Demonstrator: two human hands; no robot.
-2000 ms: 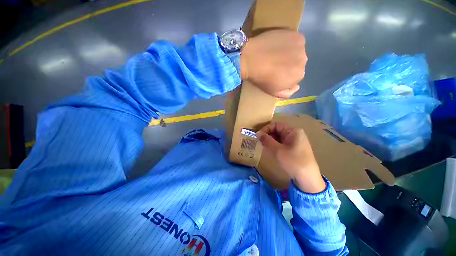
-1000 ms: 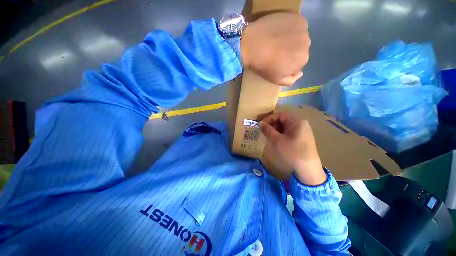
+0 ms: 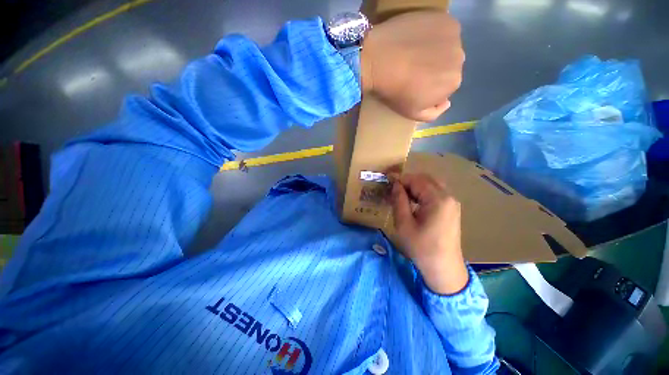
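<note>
A brown mailer box [image 3: 378,146] stands upright against my blue smock, its narrow side facing up to me and its open lid [image 3: 488,220] spread to the right. My left hand [image 3: 413,62], with a watch on the wrist, is closed over the upper part of the narrow side. A small white barcode label [image 3: 374,176] lies just above the printed code [image 3: 375,193]. My right hand [image 3: 425,220] has its thumb and fingertips at the label's right end; whether they still hold it is hidden.
A label printer [image 3: 605,307] with a white label strip [image 3: 543,289] is on the green bench [image 3: 649,253] at lower right. A crinkled blue plastic bag [image 3: 568,139] is at right. Yellow lines [image 3: 286,157] cross the grey floor.
The box and left hand have shifted slightly up and right in view. The right hand's fingertips stay by the label, with the hand turned a little more upright.
</note>
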